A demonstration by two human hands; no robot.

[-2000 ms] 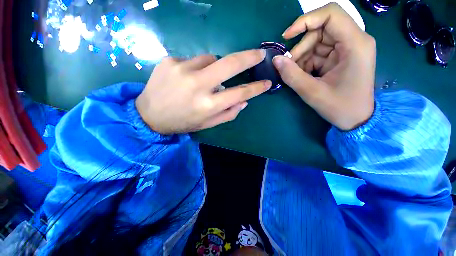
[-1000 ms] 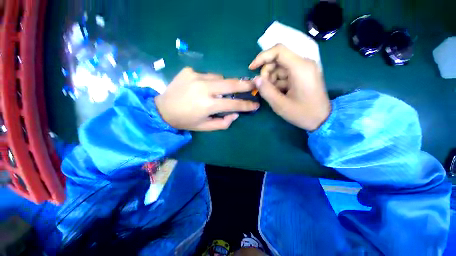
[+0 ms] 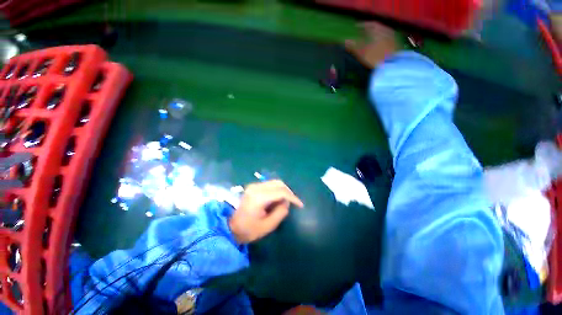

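Note:
My left hand (image 3: 264, 210) is low over the mat, fingers loosely bent, with nothing visible in it. My right hand (image 3: 373, 44) is stretched to the far side, blurred and dim, near the far red crate; I cannot tell whether it holds anything. A black watch head (image 3: 369, 167) lies beside my right sleeve, which may hide others. A white wiping cloth (image 3: 348, 188) lies left of it. A small dark part with a reddish mark (image 3: 333, 77) is on the far side, below and left of my right hand.
A red crate (image 3: 92, 117) holding many black pieces stands at left. Another red crate (image 3: 431, 13) is at the far edge. Blue-and-white tabbed films (image 3: 163, 178) lie scattered with glare on the left. A clear bag with white contents (image 3: 527, 197) is at right, by a red edge.
My hands have separated. My right hand has moved far forward; my left stays low, and the watch head is no longer visible at it. The view has shifted, showing more of the far bench.

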